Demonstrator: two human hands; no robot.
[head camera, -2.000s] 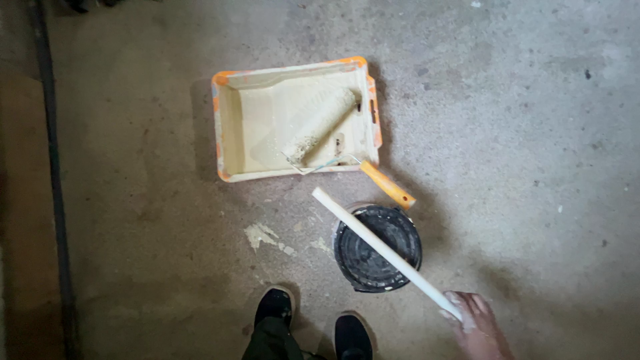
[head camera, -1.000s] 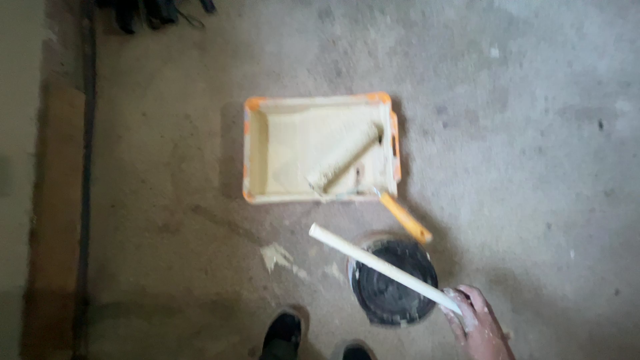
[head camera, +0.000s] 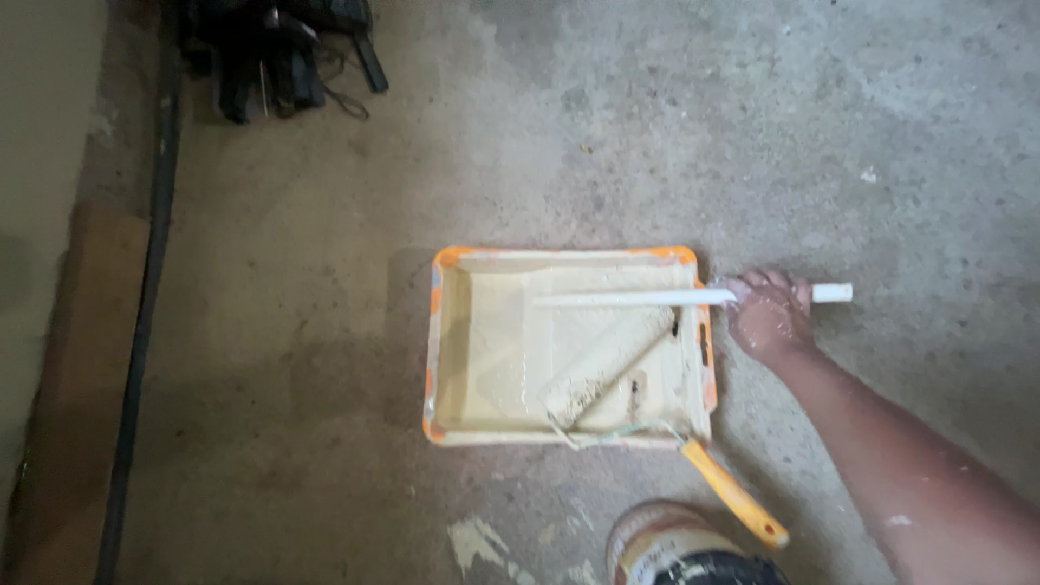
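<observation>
My right hand (head camera: 768, 317), specked with paint, is closed around a white stick or tube (head camera: 634, 298). The stick lies level across the view, its left part over the paint tray and a short end sticking out right of my fist. Below it is the paint tray (head camera: 435, 349), orange-rimmed and coated in cream paint. A paint roller (head camera: 605, 361) rests slanted in the tray, its yellow handle (head camera: 735, 494) reaching out over the lower right corner. Whether the stick touches the tray cannot be told. My left hand is out of view.
A paint bucket (head camera: 650, 540) with a dark lid (head camera: 719, 569) stands below the tray. Dark items with a cord (head camera: 284, 57) lie at the upper left. A dark strip (head camera: 146, 325) runs along the wall at left. Cream paint stains (head camera: 479, 544) mark the concrete floor.
My right hand has moved from beside the bucket to the tray's right side. The stick, earlier slanting over the bucket lid, now extends over the tray. The view has shifted.
</observation>
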